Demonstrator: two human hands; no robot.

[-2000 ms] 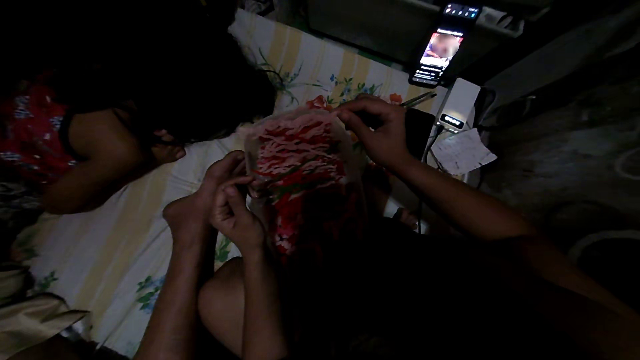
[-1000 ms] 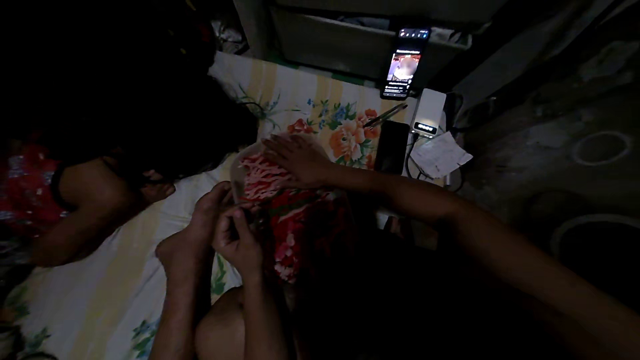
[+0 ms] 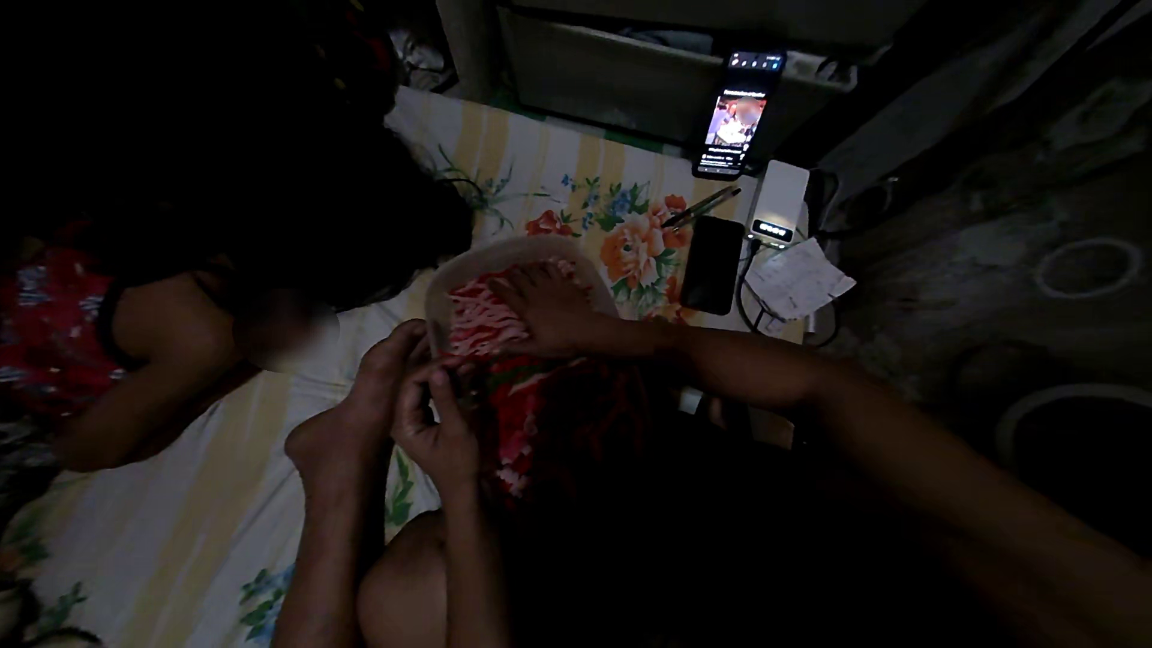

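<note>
A pale, rounded tub [image 3: 519, 250] stands on the floral sheet, with pink and red strips [image 3: 483, 315] of soft material inside. My right hand [image 3: 551, 310] lies palm down on the strips with its fingers spread. At the tub's lower left edge, my left hand [image 3: 436, 418] has its thumb and fingertips pinched together at the end of reddish material; dim light hides exactly what it grips. Red fabric with pale and green parts [image 3: 526, 418] spreads below the tub, partly lost in shadow.
A person [image 3: 162, 333] lies at the left. Beyond my right forearm are a dark phone [image 3: 713, 265], pens [image 3: 702, 208], a white power bank [image 3: 779, 200] with a cable, crumpled paper [image 3: 800, 280] and a lit, upright phone [image 3: 738, 121]. My bare foot [image 3: 373, 378] is beside the tub.
My right hand has moved from the far right edge of the pink strips down onto them, with its fingers now spread. My left hand stays near the lower left edge. The view has shifted.
</note>
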